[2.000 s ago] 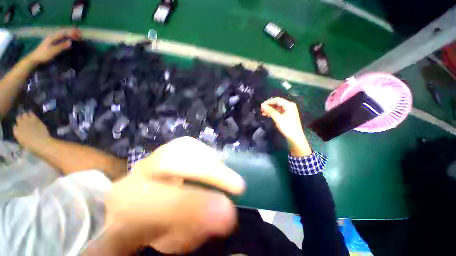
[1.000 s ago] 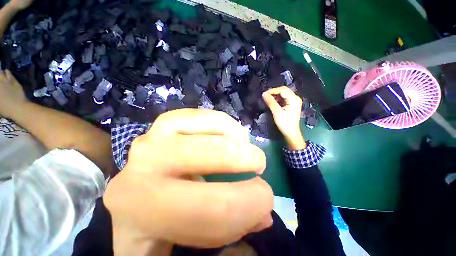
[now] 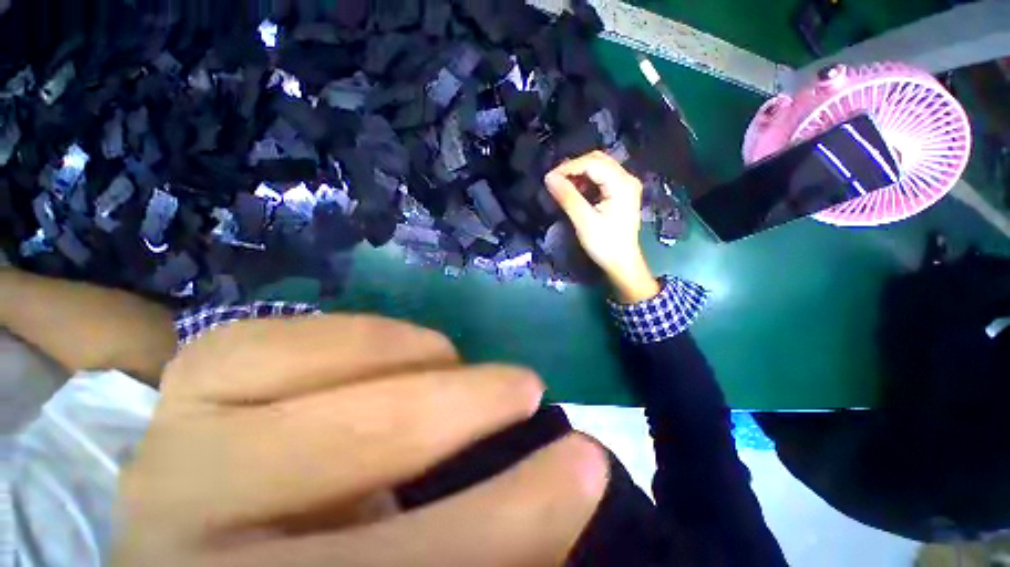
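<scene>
A wide heap of small black pieces (image 3: 366, 144), some with shiny or whitish faces, lies on the green bench. My right hand (image 3: 604, 210), in a checked cuff and dark sleeve, is over the heap's right end. Its thumb and index fingertips are together in a ring; I cannot tell whether a small piece is between them. My left hand (image 3: 343, 432) is very large and close to the camera at the lower left, its fingers curled. A dark gap shows between its fingers, and I cannot tell whether it holds anything.
A glossy black smartphone (image 3: 803, 183) leans on a pink fan (image 3: 925, 144) at the right. A thin pale-ended stick (image 3: 668, 98) lies beside the heap. A pale strip (image 3: 692, 47) edges the bench. Another person's forearm (image 3: 78, 321) and white sleeve (image 3: 83, 465) are at the left.
The view has shifted, so the heap and fan sit higher and the handset beyond the strip is out of view. My left hand appears lower and further left. My right hand keeps its pinched shape.
</scene>
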